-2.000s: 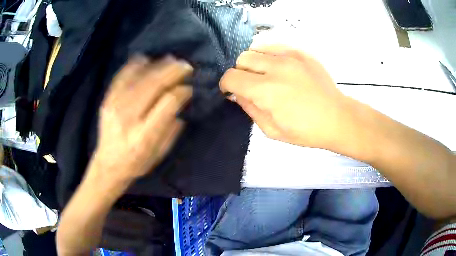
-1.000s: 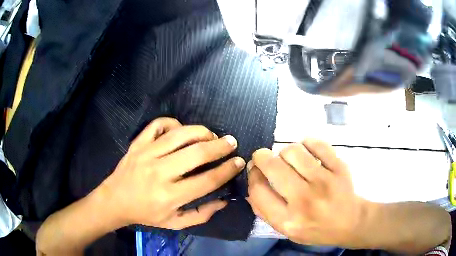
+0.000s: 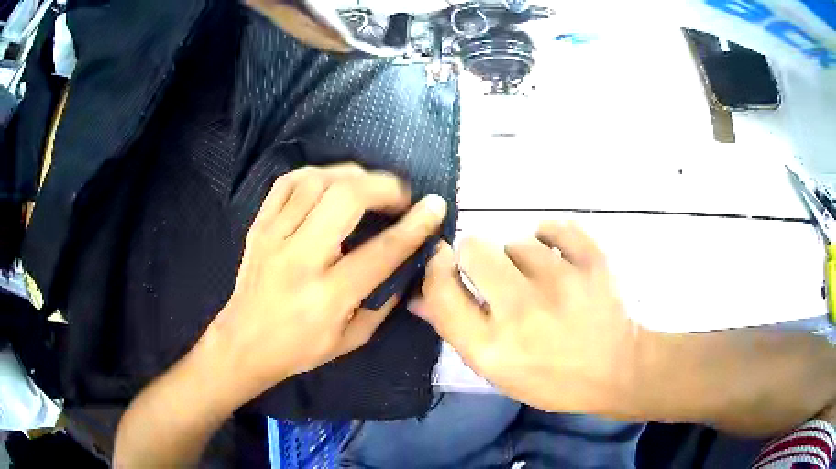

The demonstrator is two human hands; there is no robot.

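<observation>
A large black ribbed fabric panel lies over the left half of the white table and hangs over its front edge. Its right edge runs up to the presser foot of the sewing machine. My left hand lies on the panel, with a bit of the cloth pinched between thumb and fingers near that edge. My right hand is beside it, thumb and index finger pinching the cloth edge close to my left fingertips. The fingers hide the exact fold.
A smartphone lies at the upper right with a brown tab below it. Yellow-handled snips lie at the right table edge. A blue crate is below the table by the lap.
The view has shifted, so the machine's needle area and phone show clearly. Both hands remain at the right cloth edge, now with fingertips pinching it; the cloth edge lies straighter towards the presser foot.
</observation>
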